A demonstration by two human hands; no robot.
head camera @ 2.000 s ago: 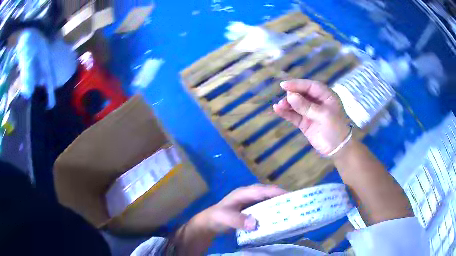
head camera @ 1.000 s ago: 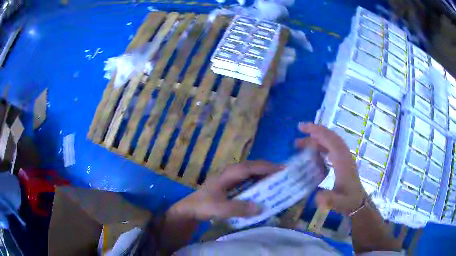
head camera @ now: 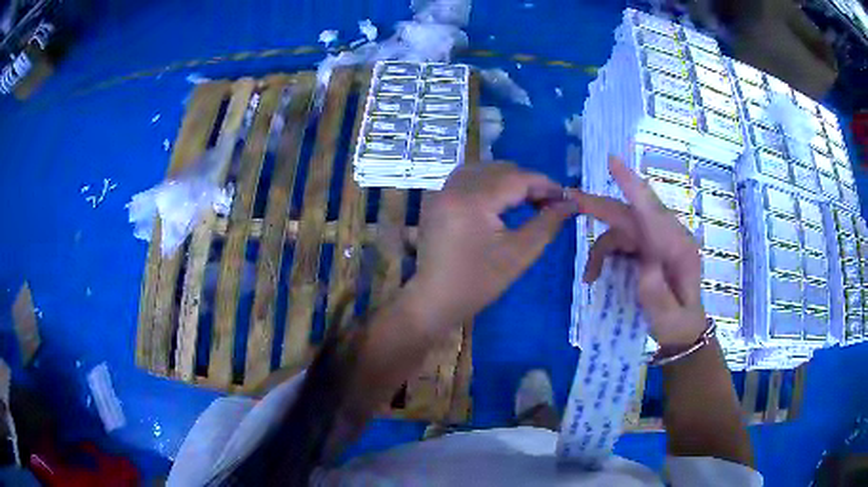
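A white tape roll (head camera: 604,366) with blue print on its rim is seen edge-on and hangs upright below my right hand (head camera: 652,262). My right hand holds its upper end near the palm, and the index finger points up. My left hand (head camera: 476,238) is left of the roll and off it. Its thumb and index finger are pinched together and meet the right hand's fingertips. Whether a thin piece is between them cannot be told. The roll's flat sides and core are hidden.
A wooden pallet (head camera: 224,309) holds a small tray stack (head camera: 414,119) and crinkled clear film (head camera: 181,207). A large block of tray stacks (head camera: 709,204) stands on another pallet at right. A shoe (head camera: 535,390) shows below. A red object (head camera: 81,471) is at lower left.
The roll has swung from slanted across both hands to upright under my right hand. My left hand has let go of it and moved up to the right fingertips. The view has shifted towards the tray stacks.
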